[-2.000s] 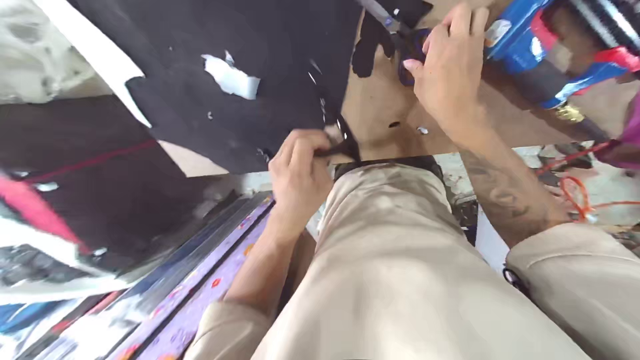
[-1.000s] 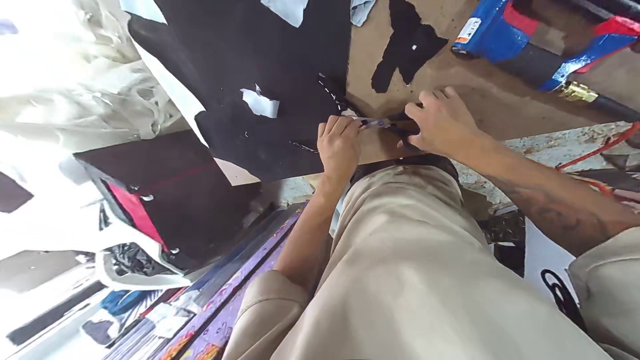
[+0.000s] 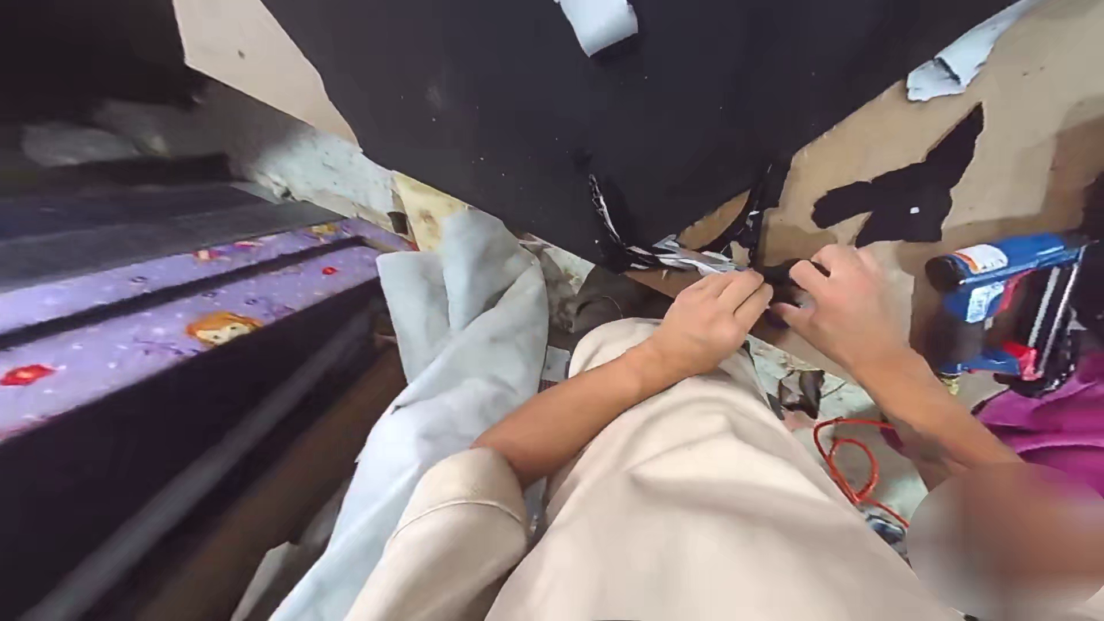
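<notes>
A large sheet of black fabric [image 3: 535,112] lies over brown board, its near edge cut and curled with pale threads. My right hand [image 3: 849,306] is closed around the dark handles of scissors [image 3: 699,259], whose metal blades point left along that edge. Just below the blades, my left hand [image 3: 711,319] pinches the fabric's edge, its fingertips partly hidden. A narrow black strip [image 3: 759,211] rises from between the hands. An irregular black scrap [image 3: 914,194] lies on the board to the right.
A blue nail or staple gun [image 3: 1009,267] lies at the right, near purple cloth [image 3: 1052,423] and an orange hose [image 3: 871,466]. Pale scraps [image 3: 599,21] rest on the black fabric. Grey-white cloth [image 3: 466,345] hangs at my left, beside purple patterned panels [image 3: 129,336].
Two seconds ago the scissors were up on the board in my right hand, away from my left; now their blades are at the fabric's edge beside my left hand. The view has shifted.
</notes>
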